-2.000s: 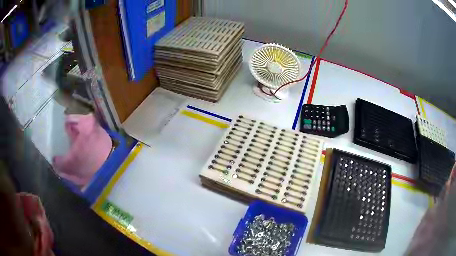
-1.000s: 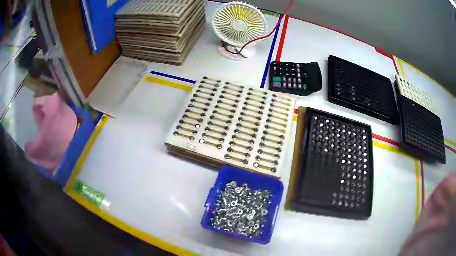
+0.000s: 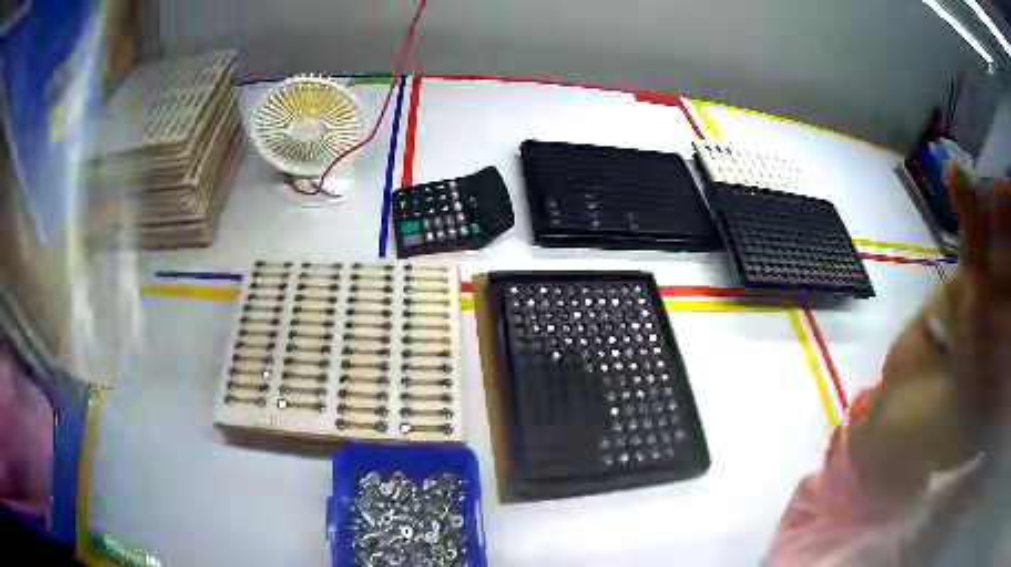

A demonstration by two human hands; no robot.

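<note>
The cream slotted board (image 3: 341, 352) lies on a stack in front of me, with dark rings at its slot ends. The blue bin (image 3: 473, 521) of small silver metal parts touches its near edge and is cut off by the bottom. A black pocket tray (image 3: 543, 421) right of the board is partly filled with silver pieces, mostly at its top and right. My right hand (image 3: 937, 360) is raised at the right edge, close to the camera, blurred and partly cut off; its fingers and anything in them are unclear. My left hand is not in view.
Behind are a calculator (image 3: 452, 210), a white fan (image 3: 307, 131) with a red cord and a board stack (image 3: 177, 166). Two more black trays (image 3: 615, 197) lie back right, one overlapping a white pocket tray (image 3: 754, 166). Pink cloth (image 3: 22, 443) is at far left.
The view has swung right, so the board, bin and trays sit further left. My right hand has come into view at the right, where mostly a pink sleeve showed before.
</note>
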